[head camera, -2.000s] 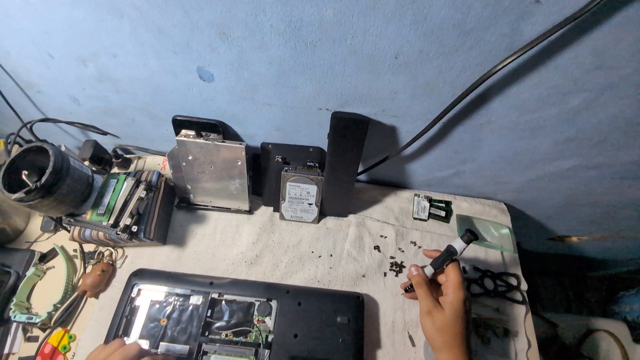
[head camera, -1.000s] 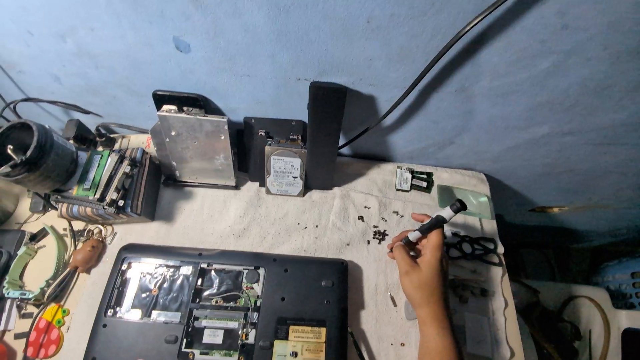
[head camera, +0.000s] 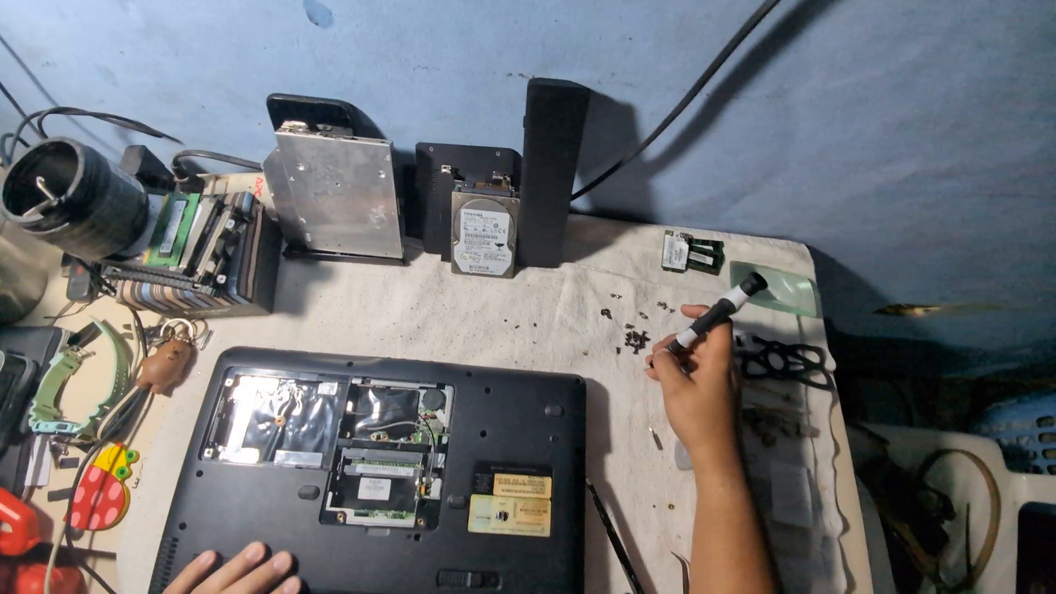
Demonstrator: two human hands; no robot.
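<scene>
A black laptop (head camera: pixel 379 470) lies bottom side up, with its drive and memory bays uncovered. The fingers of my left hand (head camera: pixel 239 573) rest spread on its near left part; the rest of that hand is out of view. My right hand (head camera: pixel 697 371) holds a black and white precision screwdriver (head camera: pixel 714 315), its cap end up and to the right. Close to its left lies a pile of small screws (head camera: pixel 636 340). A hard drive (head camera: pixel 484 235) and an optical drive (head camera: pixel 334 194) lean near the wall. Small green circuit modules (head camera: pixel 691 252) lie at the back right.
A striped box (head camera: pixel 198 289) with computer parts and a black cup (head camera: pixel 74 198) stand at the left. Nearby are a green watch strap (head camera: pixel 103 379) and keys with a brown bear fob (head camera: pixel 165 365). Tweezers (head camera: pixel 612 536) lie right of the laptop. A black cable (head camera: pixel 676 107) crosses the wall.
The view has shifted, showing more of the laptop. The right hand keeps hold of the screwdriver beside the screws, and the left hand is on the laptop's near left part, where it was out of view one second ago.
</scene>
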